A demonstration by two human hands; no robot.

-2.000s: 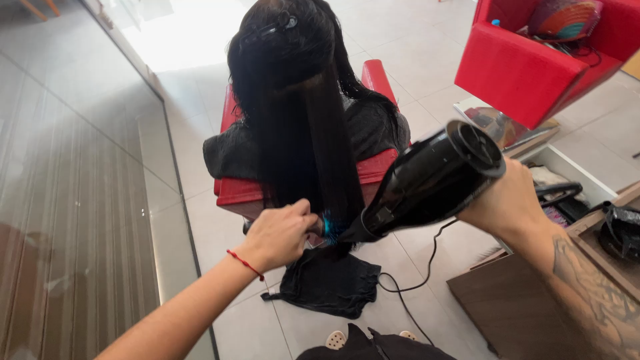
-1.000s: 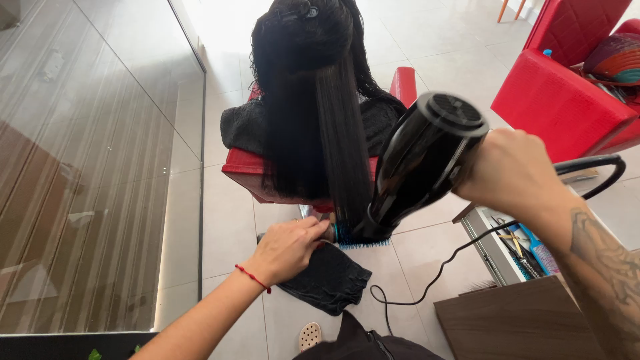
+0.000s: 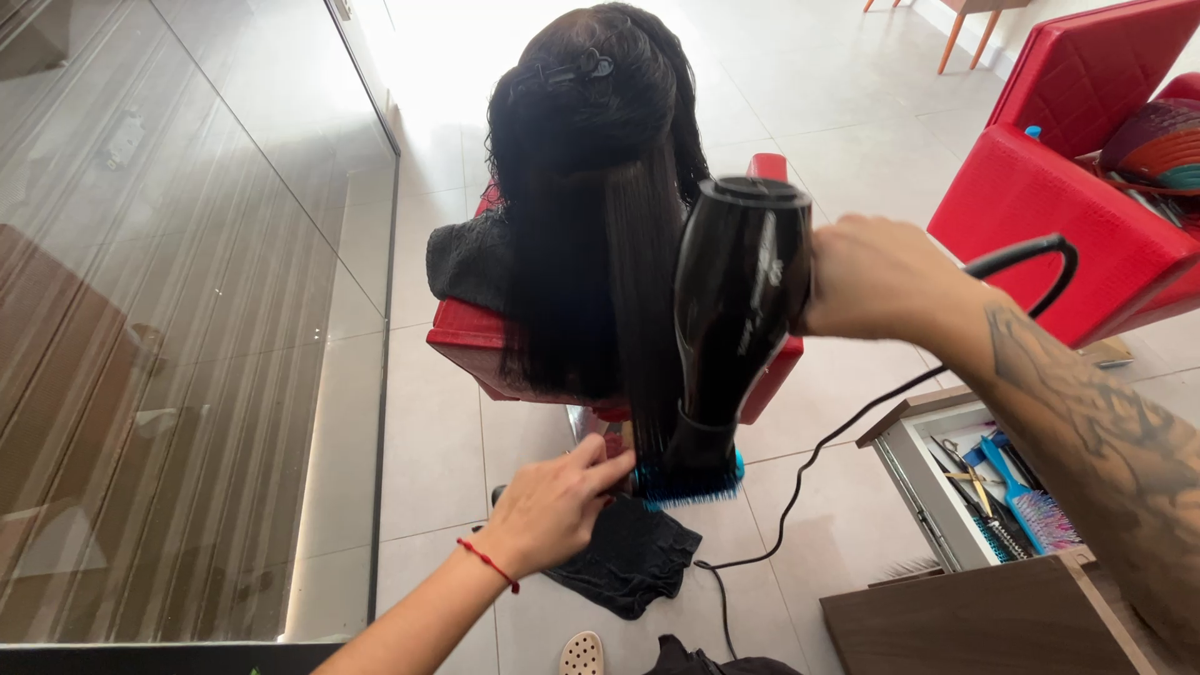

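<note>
My left hand (image 3: 553, 506), with a red string bracelet at the wrist, grips the handle of a round hairbrush with blue bristles (image 3: 689, 492). The brush lies at the ends of a straight section of long black hair (image 3: 647, 300). My right hand (image 3: 867, 277) is closed on the handle of a black hair dryer (image 3: 736, 291), whose nozzle points down at the brush and hair ends. The hair belongs to a person seated in a red chair (image 3: 473, 342), seen from behind. A dark hair clip (image 3: 595, 67) holds the upper hair. A dark towel (image 3: 464, 267) covers the shoulders.
A dark cloth (image 3: 628, 558) lies on the tiled floor below the hands. The dryer's cord (image 3: 797, 483) loops at right, near an open drawer (image 3: 923, 487) with brushes and scissors. Another red chair (image 3: 1059, 225) holds a bag or basket. A glass panel (image 3: 187, 319) stands at left.
The dryer has swung to a more upright angle, nozzle down over the brush. Both hands keep their holds, and the brush stays by the hair ends. The view has shifted.
</note>
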